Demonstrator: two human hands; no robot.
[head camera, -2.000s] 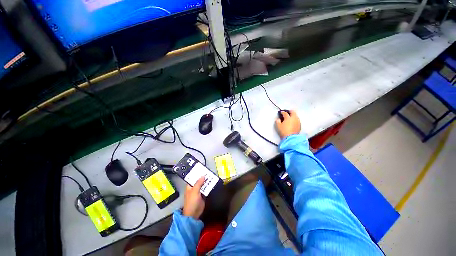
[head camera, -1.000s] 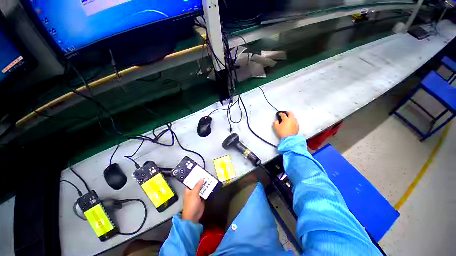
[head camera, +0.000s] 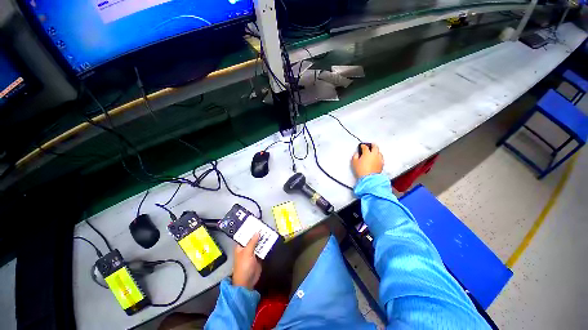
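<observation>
My left hand holds a black smartphone with a white label by its lower end, at the bench's front edge. My right hand is closed over a black computer mouse, mostly hidden under the fingers. Two more smartphones, one at the middle left and one at the far left, lie on the bench with yellow cards on them and cables at their upper ends. A loose yellow card lies right of the held phone. A black barcode scanner lies between that card and my right hand.
Two other mice lie on the bench. Cables hang at an upright post. A monitor stands behind at upper left. A blue stool is right of me, a red stool below. A black tray is at left.
The whole view has shifted slightly. Both hands keep their places, the left on the phone and the right on the mouse.
</observation>
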